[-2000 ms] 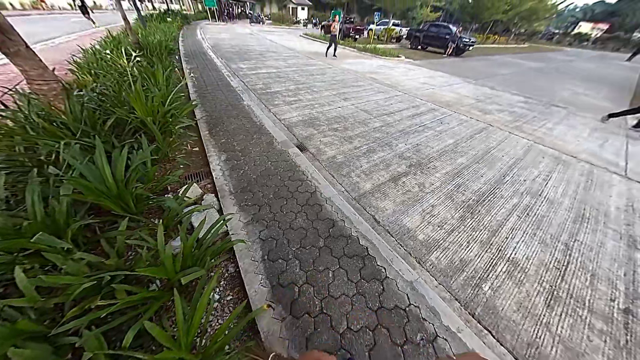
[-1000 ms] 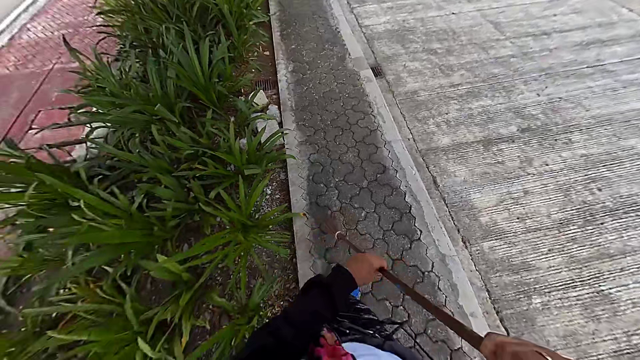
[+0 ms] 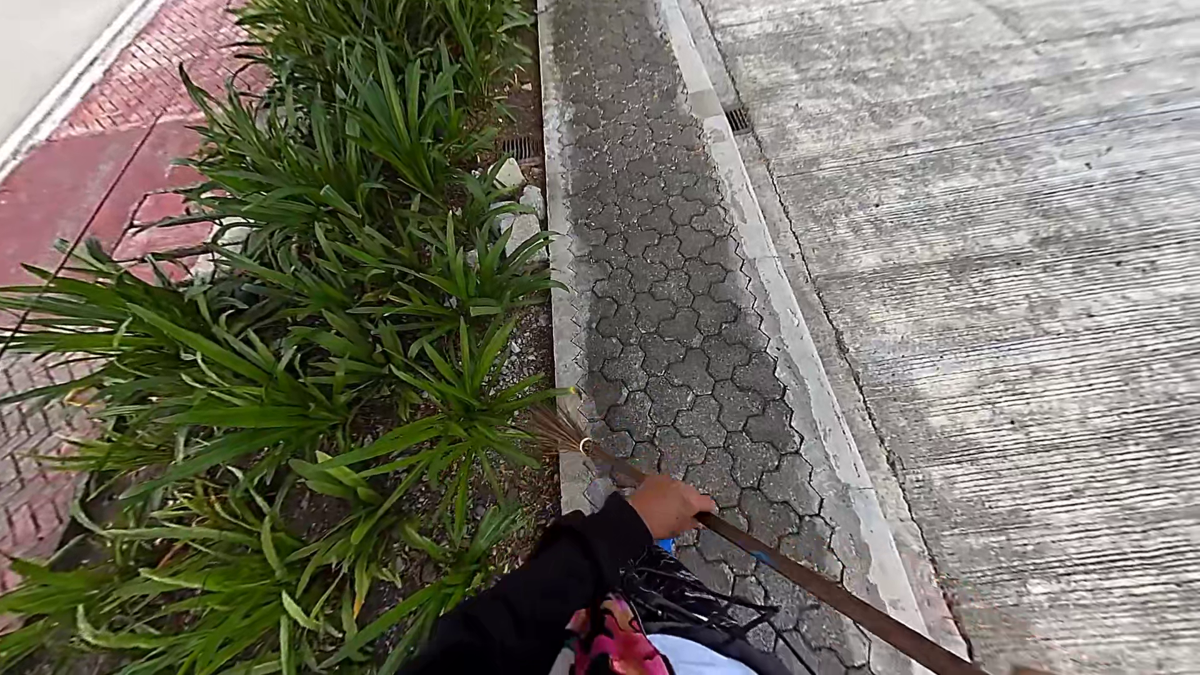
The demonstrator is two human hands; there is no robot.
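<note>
My left hand [image 3: 670, 507], in a black sleeve, is closed around the lower part of the wooden handle of a stick broom [image 3: 825, 589]. The broom's thin bristles [image 3: 557, 431] fan out over the curb edge beside the plants, left of my hand. A pale ring binds them to the handle. The handle runs down to the right, out of the bottom of the view. Of my right hand [image 3: 1029, 670] only a blurred sliver shows at the bottom edge, by the handle's upper end; its grip is hidden.
Long-leaved green plants [image 3: 356, 375] fill the bed on the left, with broken concrete pieces [image 3: 523, 230] at its edge. A walkway of interlocking pavers [image 3: 689, 370] runs between curbs. A drain grate [image 3: 739, 120] lies by the ribbed concrete road [image 3: 1022, 281] at the right.
The view has tilted down from the road. Since one second ago the bristles have moved left, from the pavers to the curb by the plants. My right hand has mostly slipped out of view.
</note>
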